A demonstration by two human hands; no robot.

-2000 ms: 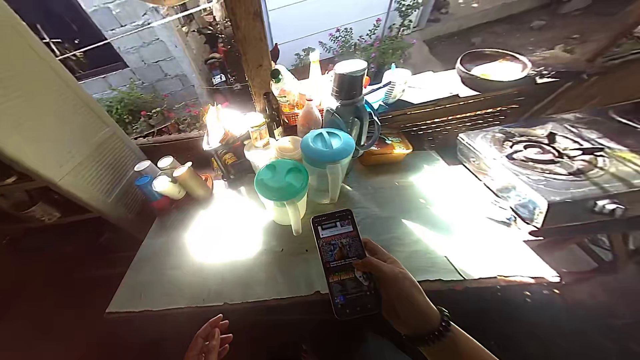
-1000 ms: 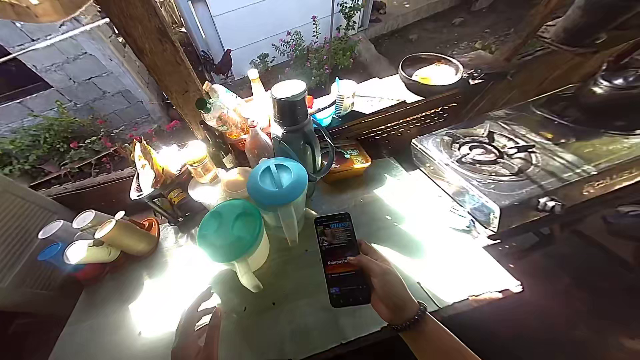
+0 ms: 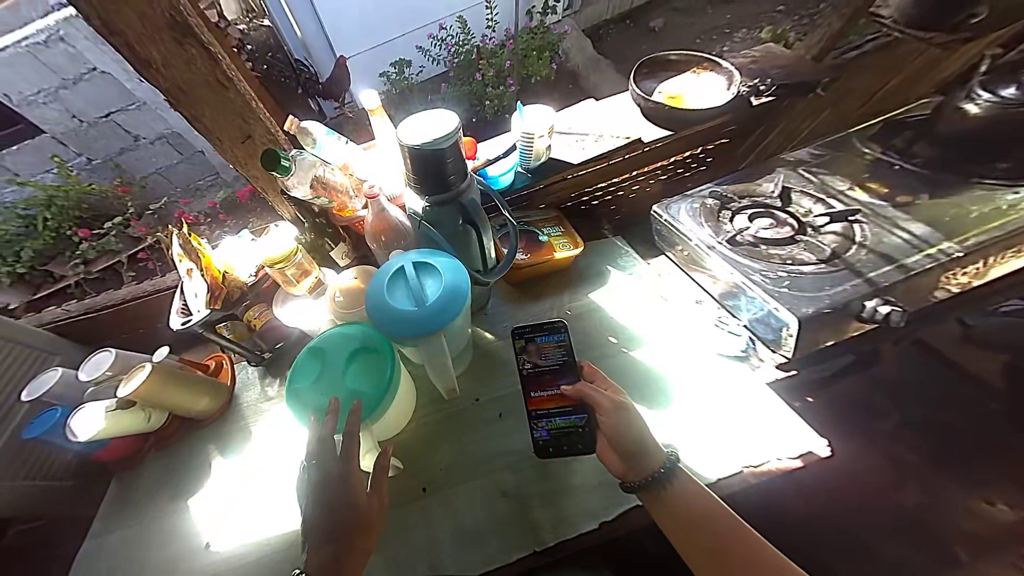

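My right hand (image 3: 620, 428) holds a smartphone (image 3: 554, 392) upright over the table, its lit screen facing me and the thumb on the glass. A beaded bracelet circles that wrist. My left hand (image 3: 344, 488), fingers spread, is over the near side of a plastic pitcher with a green lid (image 3: 340, 372); whether the fingertips touch it I cannot tell. Just behind stands a plastic pitcher with a blue lid (image 3: 418, 294). A large vacuum flask (image 3: 452, 200) rises behind the pitchers, beside an orange plastic tub (image 3: 544, 248).
A metal gas stove (image 3: 768, 248) occupies the right, with a dark kettle (image 3: 980, 112) on it. Upturned cups (image 3: 172, 390) lie at the left. Bottles (image 3: 316, 180) and a jar (image 3: 290, 260) stand near a wooden post (image 3: 192, 88). A pan (image 3: 684, 88) rests on the back ledge.
My left hand has risen from the bottom edge to the green-lidded pitcher. My right hand still holds the phone, whose screen content has changed. The view has shifted closer to the table.
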